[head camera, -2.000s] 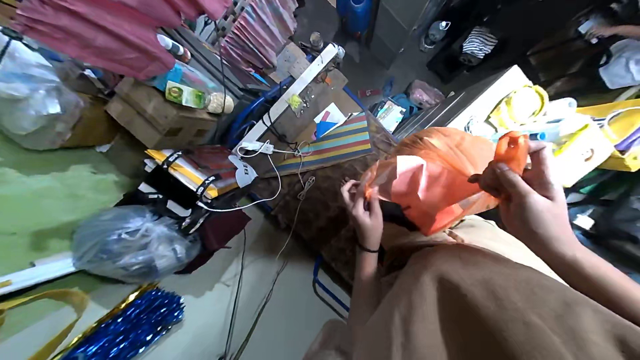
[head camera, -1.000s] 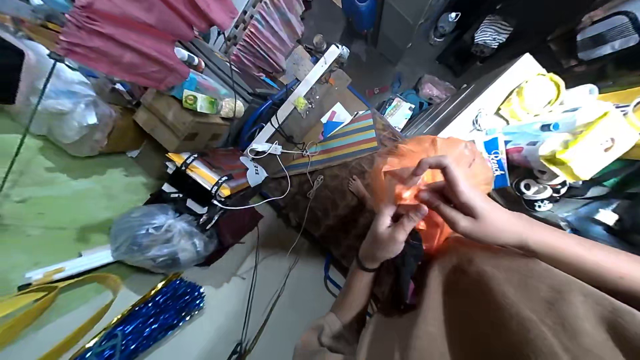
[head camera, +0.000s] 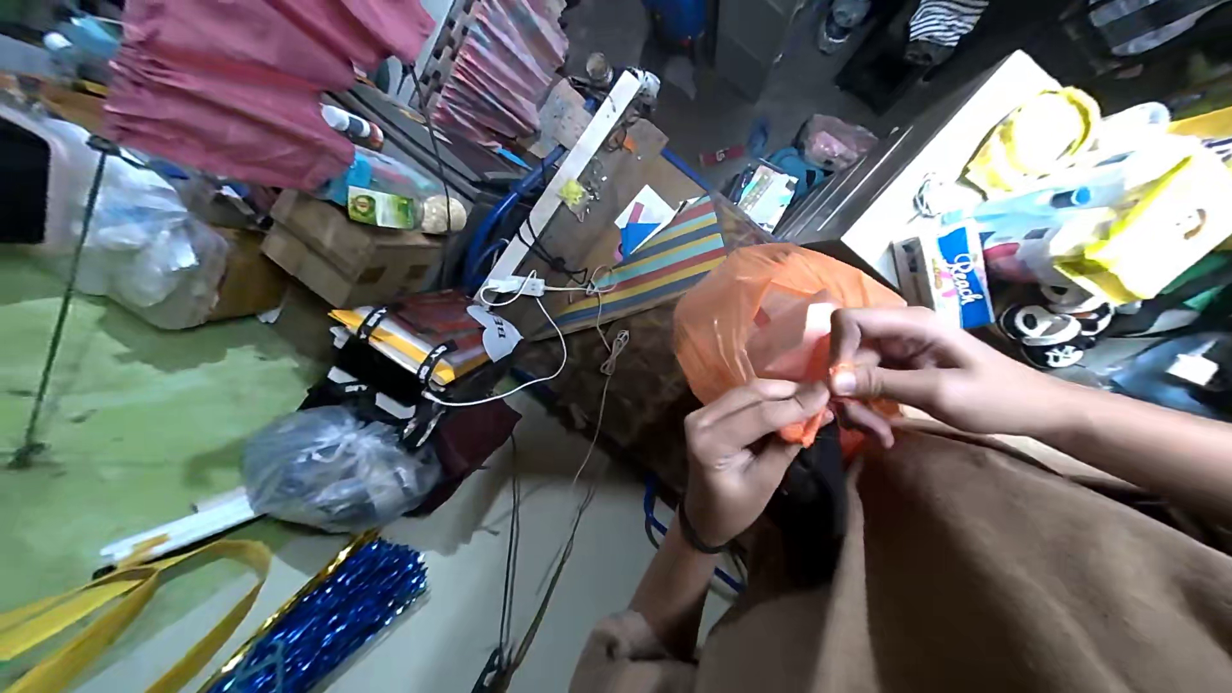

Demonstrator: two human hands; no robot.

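An orange plastic bag (head camera: 731, 327) rests at my lap, with pale pink, flat contents showing through its thin film. My left hand (head camera: 746, 452), a dark band at its wrist, pinches a gathered end of the bag between thumb and fingers. Close against it on the right, my right hand (head camera: 895, 371) pinches another bit of the same orange plastic. The fingertips of both hands nearly meet. Dark cloth (head camera: 813, 510) hangs just below the hands, over brown fabric (head camera: 962, 568). What the bag holds is only partly visible.
Left of the striped board (head camera: 654, 279) run a white cable and a white bar (head camera: 568, 178). A clear plastic bag (head camera: 332, 467) and blue tinsel (head camera: 337, 621) lie on the floor. Packages, including a Reach box (head camera: 965, 274), crowd a white surface at right. Cardboard boxes (head camera: 346, 255) stand at upper left.
Two seconds ago my hands were apart, the right one holding up an orange end of the bag. They have since come together at the gathered plastic.
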